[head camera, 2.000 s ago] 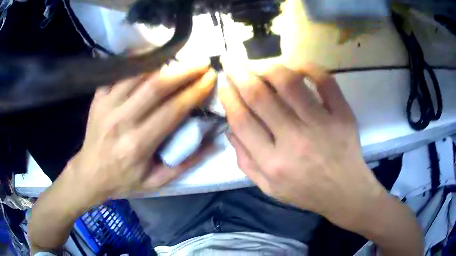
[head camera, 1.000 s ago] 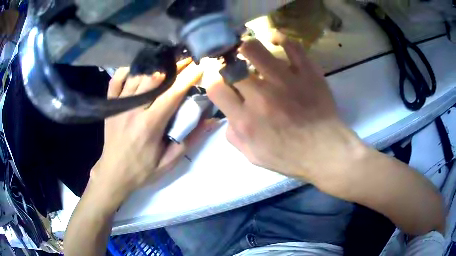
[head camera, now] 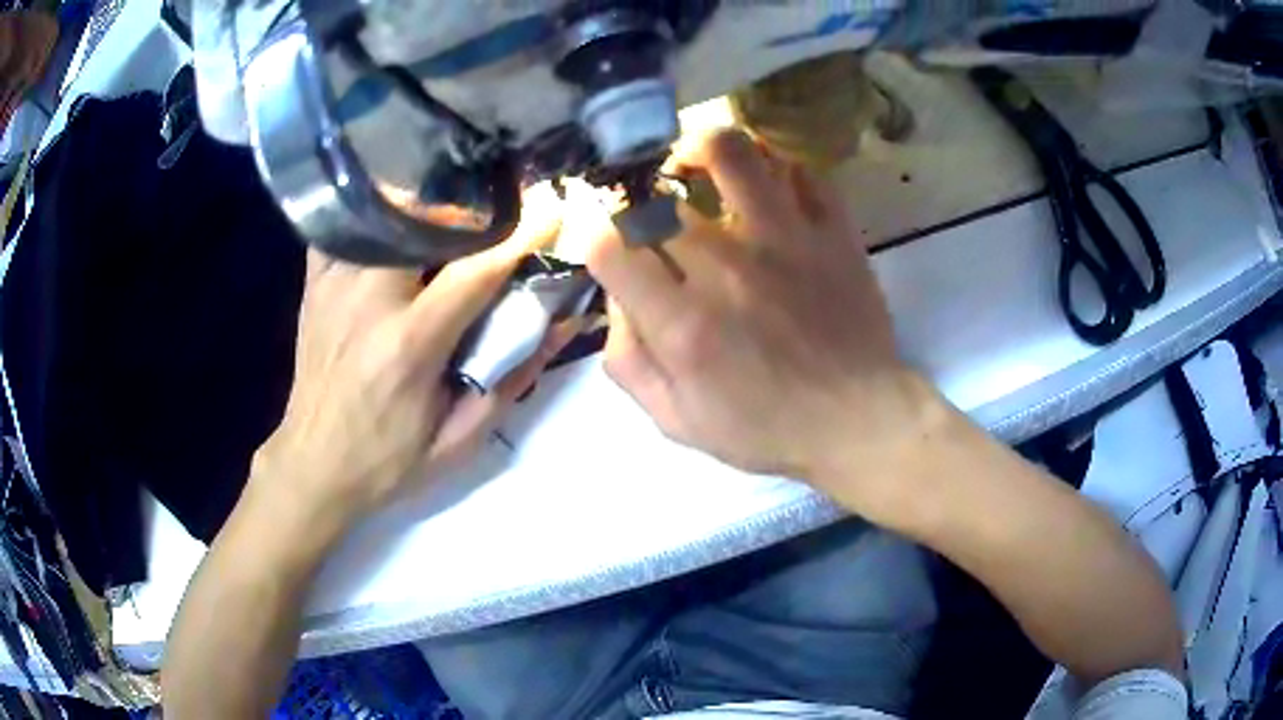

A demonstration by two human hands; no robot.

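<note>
The sewing machine head [head camera: 619, 120] hangs over a brightly lit spot at the top centre. A small pale fabric panel [head camera: 509, 335] with a dark edge lies between my hands, curved upward below the lit spot. My left hand [head camera: 373, 366] holds the panel from the left, thumb beneath it and fingers reaching under the machine head. My right hand [head camera: 767, 303] lies right of the panel, its fingertips by the presser area and partly hidden by the machine. The needle and the panel's far end are lost in glare and behind the head.
Black-handled scissors [head camera: 1090, 225] lie on the table [head camera: 633, 485] at the right. Black fabric [head camera: 155, 324] is heaped at the left. Pale sewn pieces with black bands [head camera: 1224, 464] are at the lower right. A blue basket [head camera: 352, 686] shows below the table's front edge.
The view has shifted, showing more of the machine head and the table's front. Both hands stay at the lit spot, with the pale panel still between them.
</note>
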